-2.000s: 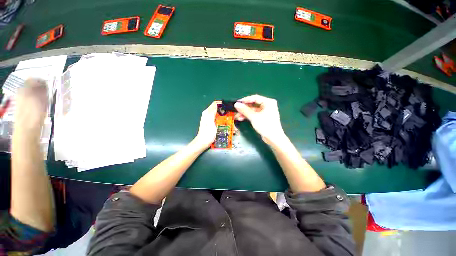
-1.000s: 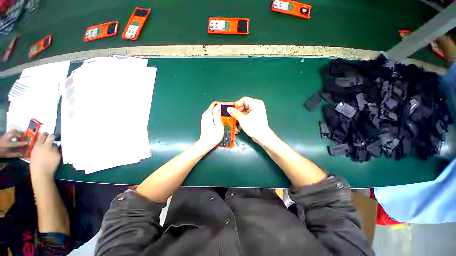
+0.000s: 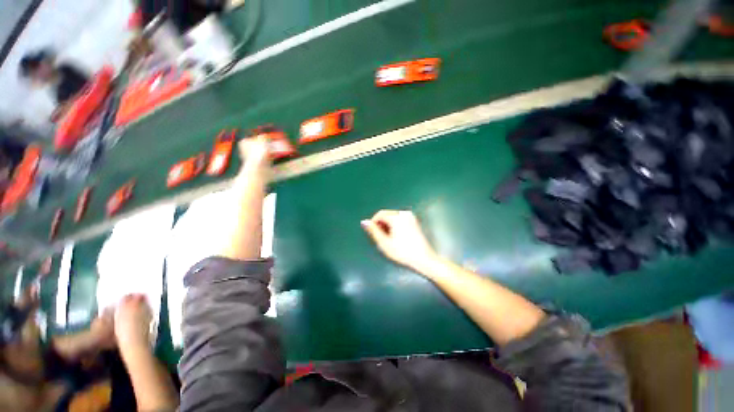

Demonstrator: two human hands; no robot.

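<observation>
My left hand (image 3: 254,153) reaches forward over the belt and is blurred. Its fingers are at the left part of an orange device (image 3: 279,146), at the belt's near side; whether the device rests on the belt is unclear. My right hand (image 3: 400,238) is above the green bench with fingers curled together, and no part shows in it. A large pile of black parts (image 3: 620,181) lies on the bench to the right.
Several orange devices, one here (image 3: 327,125), lie on the green belt beyond the pale rail (image 3: 451,122). White sheets (image 3: 197,229) lie under my left forearm. A neighbour's hand (image 3: 133,318) is at the left. A grey post crosses the upper right.
My left hand has moved forward and left from the bench to the belt with the orange device. My right hand has separated from it. The camera view has turned left and tilted.
</observation>
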